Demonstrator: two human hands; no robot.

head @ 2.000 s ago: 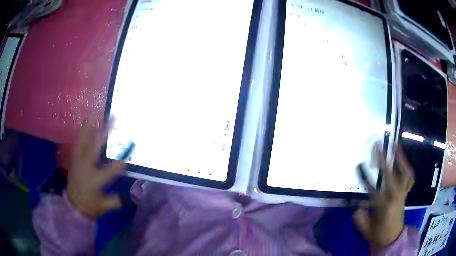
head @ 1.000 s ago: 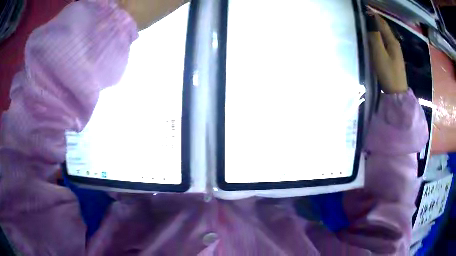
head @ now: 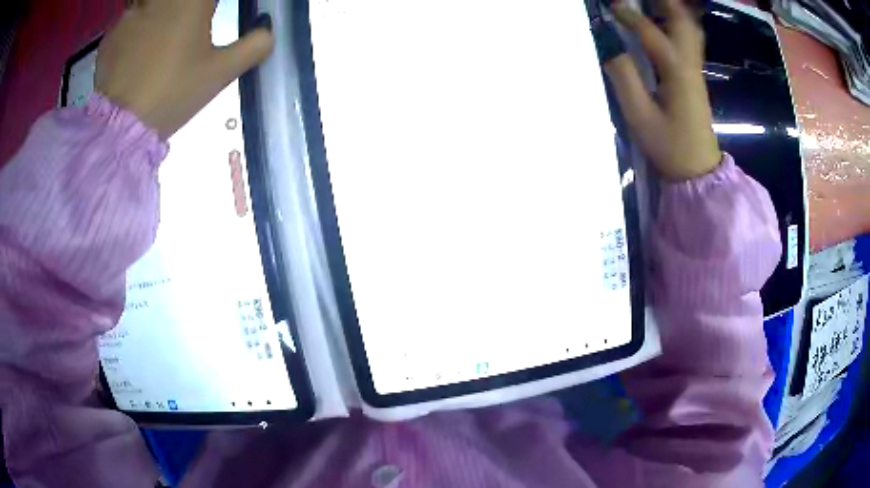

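Observation:
Two lit tablets lie side by side with white screens. The left tablet (head: 205, 315) shows a small red vertical bar near its right edge, and my left forearm covers part of it. The right tablet (head: 467, 191) is in full view up to the top edge of the picture. Whitish sleeve edges stick out around both. My left hand (head: 176, 62) is over the left tablet's upper part, thumb out, holding nothing visible. My right hand (head: 673, 95) is at the right tablet's upper right edge, a black cap on its thumb; whether it grips the edge is unclear.
A dark tablet (head: 749, 143) with a small white label lies at the right on the pink-red mat (head: 835, 143). More layered items show at the top right. A white sign (head: 835, 334) with black characters is at the lower right, near blue surfaces (head: 780, 357).
Since a second ago, both tablets appear shifted left and tilted in the view. The red bar now shows on the left tablet. My left hand has come into view, and my right hand sits higher.

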